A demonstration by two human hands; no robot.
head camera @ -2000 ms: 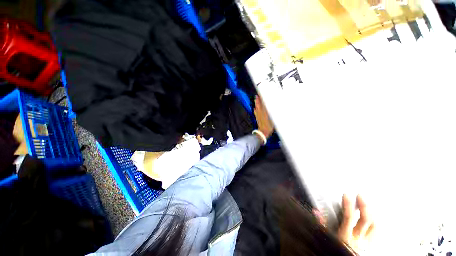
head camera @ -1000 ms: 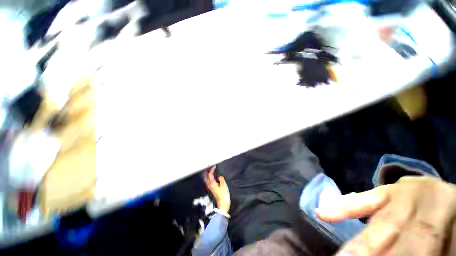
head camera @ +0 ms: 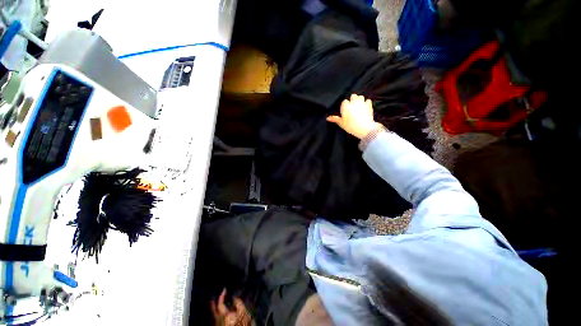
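A large heap of black cloth (head camera: 318,153) hangs and lies to the right of the table, down by the floor. My right hand (head camera: 358,116) is on top of it, fingers curled into the cloth and thumb out to the side. My left hand (head camera: 232,312) is low at the bottom edge, partly cut off and dim, beside my dark-clad lap; its fingers are apart and no held thing shows.
A white sewing machine (head camera: 83,121) with blue trim stands on the white table (head camera: 185,223). A tied bundle of thin black strips (head camera: 114,210) lies beside it. A red plastic stool or basket (head camera: 481,92) and a blue crate (head camera: 423,38) are on the floor.
The white board seen two seconds ago is out of view. The view has swung towards the machine and floor. My right hand, raised and empty a second ago, is now on the black cloth.
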